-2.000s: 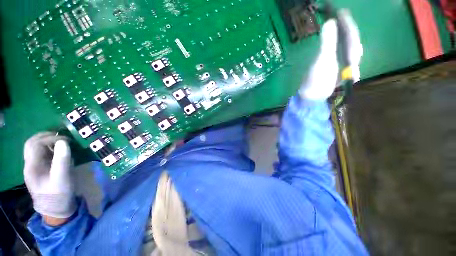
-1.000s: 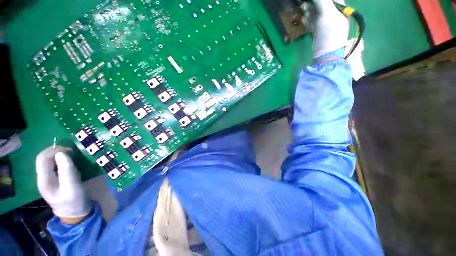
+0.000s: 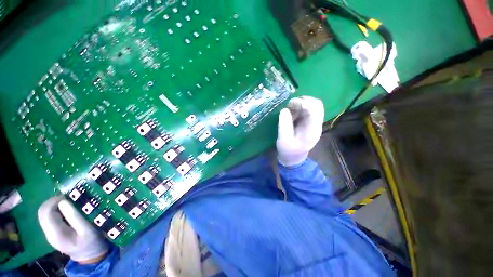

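Note:
The large green circuit board (image 3: 178, 70) lies tilted on the mat, with rows of black power transistors (image 3: 128, 157) with silver-white tabs near its lower edge. My left hand (image 3: 73, 230), in a white glove, is at the board's lower left edge with fingers curled; whether it grips anything is not clear. My right hand (image 3: 300, 130), also gloved, is beside the board's right corner, fingers curled; its fingertips show no clear object. The soldering iron, with a yellow band (image 3: 373, 24), lies at the stand (image 3: 311, 33) at upper right, out of my hands.
Dark closed tweezers (image 3: 280, 60) lie along the board's right edge. A crumpled white wipe (image 3: 374, 64) lies by the iron's cable. A red piece (image 3: 481, 19) is at the far right. The dark conveyor belt (image 3: 448, 178) is at the right. Dark items lie at the left edge.
My right hand has let go of the soldering iron and come down and left to the board's right corner. The board appears lower in view, and my left hand is now against its edge.

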